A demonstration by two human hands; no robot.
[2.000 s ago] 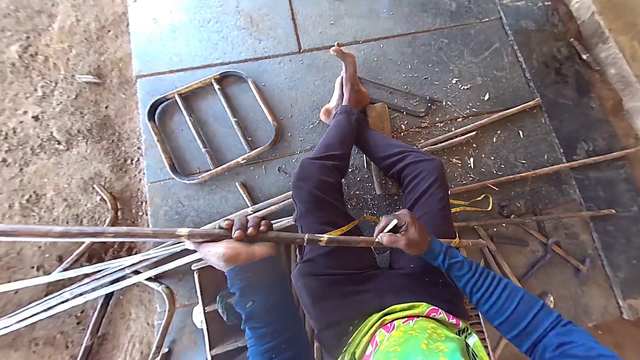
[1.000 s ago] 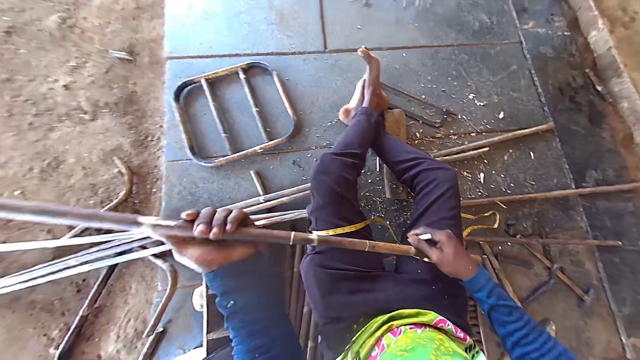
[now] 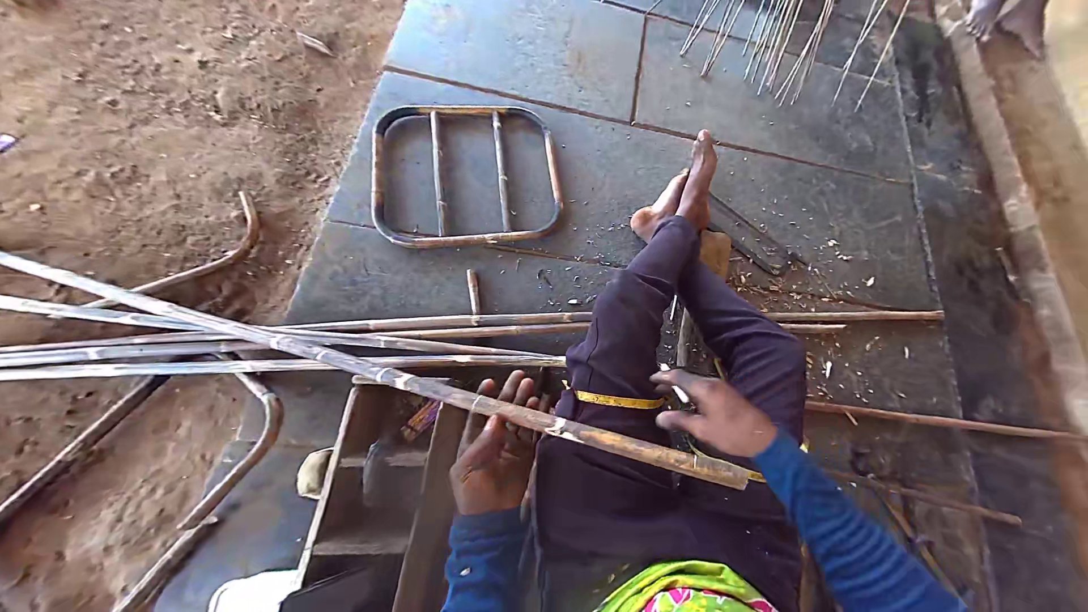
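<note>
A long bamboo pole slants from the far left down across my thighs, its cut end near my right knee side. My left hand lies palm up under the pole, fingers spread and not wrapped round it. Above the pole, my right hand holds a small white stick-like piece, perhaps chalk or a marker, between its fingers. A yellow measuring tape runs over my thigh and passes behind the pole.
A rounded cane frame with two crossbars lies on the stone slabs. More poles cross at the left. Beside my left arm stands a wooden tray with compartments. Thin sticks and another person's feet are at the top right.
My left hand, earlier wrapped round the pole, has opened beneath it. The pole now slants more steeply, and my right hand has come off it. The view has shifted.
</note>
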